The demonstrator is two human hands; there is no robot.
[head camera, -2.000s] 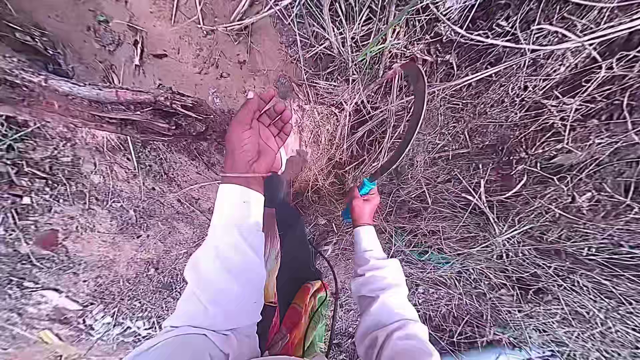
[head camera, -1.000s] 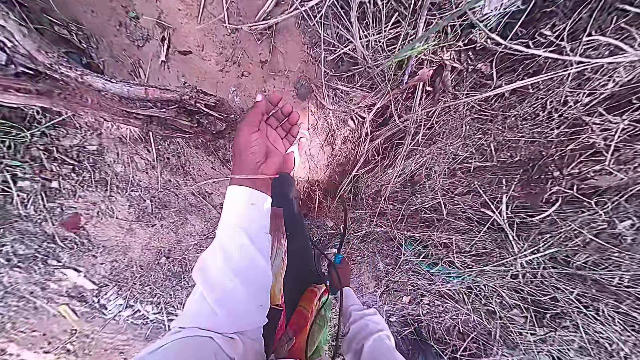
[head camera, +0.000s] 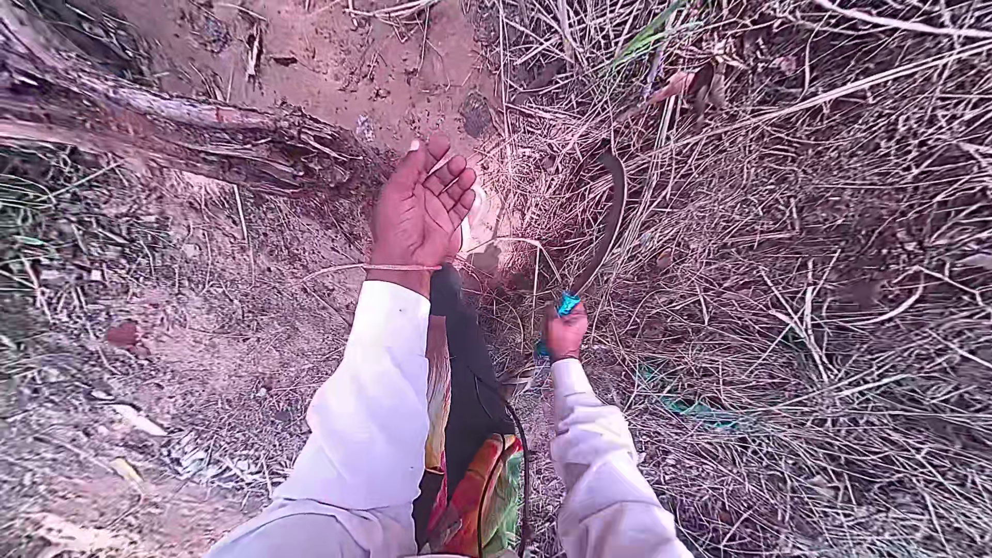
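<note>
My right hand (head camera: 566, 332) is closed on the handle of a sickle, which is wrapped in turquoise material. The curved dark blade (head camera: 612, 217) points away from me, over or among dry grass (head camera: 697, 256); whether it touches the stems I cannot tell. To the left, my left hand (head camera: 422, 209) is raised palm up with its fingers slightly curled and holds nothing. A thin cord (head camera: 403, 267) circles that wrist. Both arms wear white sleeves. Below the hands lie dark cloth (head camera: 465, 356) and a colourful patterned cloth (head camera: 473, 488), with a black cable (head camera: 524, 465) beside them.
A weathered log or root (head camera: 194, 136) reaches in from the upper left towards my left hand. Tangled dry stems cover the right side, with green strands (head camera: 701, 412) among them. Bare soil (head camera: 349, 54) shows at the top, and a reddish stone or clod (head camera: 124, 335) lies at left.
My right hand with the sickle was out at the grass, then close to my body one second ago, and is now forward again. My left hand keeps its raised, palm-up pose.
</note>
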